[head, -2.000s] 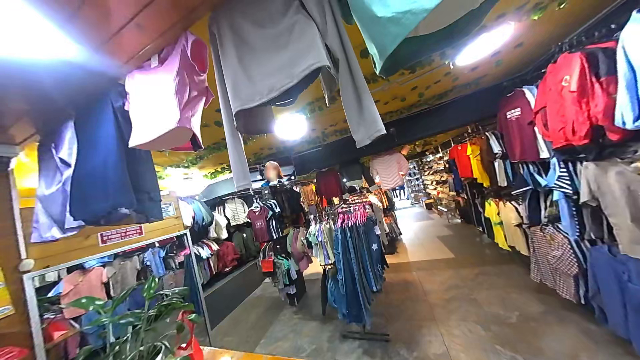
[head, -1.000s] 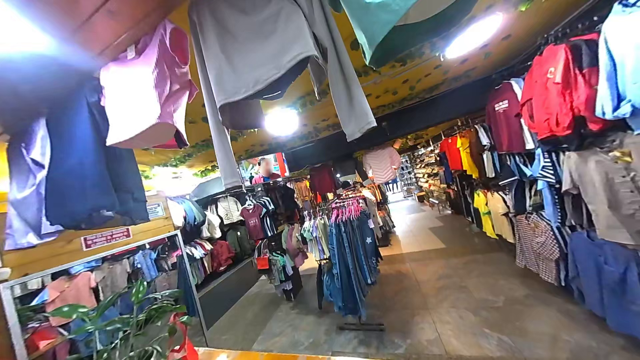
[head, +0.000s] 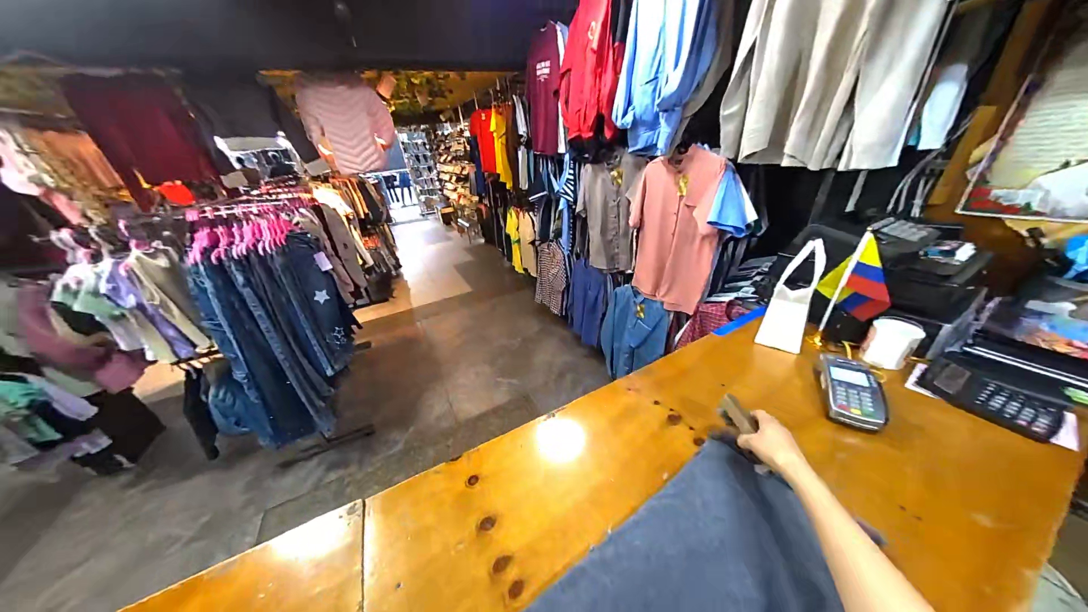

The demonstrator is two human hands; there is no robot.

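Observation:
My right hand [head: 768,439] reaches in from the lower right over the wooden counter, its fingers closed at the upper edge of a dark blue-grey garment [head: 705,535]. A small grey-brown piece [head: 736,414] juts out past the fingertips; whether it belongs to the garment is unclear. The cloth spreads over the counter [head: 425,527] toward the bottom edge of the view. Just beyond the hand, to the right, lies a card payment terminal [head: 852,393]. My left hand is out of view.
Behind the terminal stand a white bag-shaped holder [head: 786,314], a small tricolour flag [head: 863,276] and a white cup [head: 892,342]. A black desk phone [head: 994,391] sits at right. Past the counter are a rack of jeans [head: 272,331] and hanging shirts [head: 676,229].
The view has swung right and down to the counter. My right hand and the dark garment, not visible in the earlier frames, now show.

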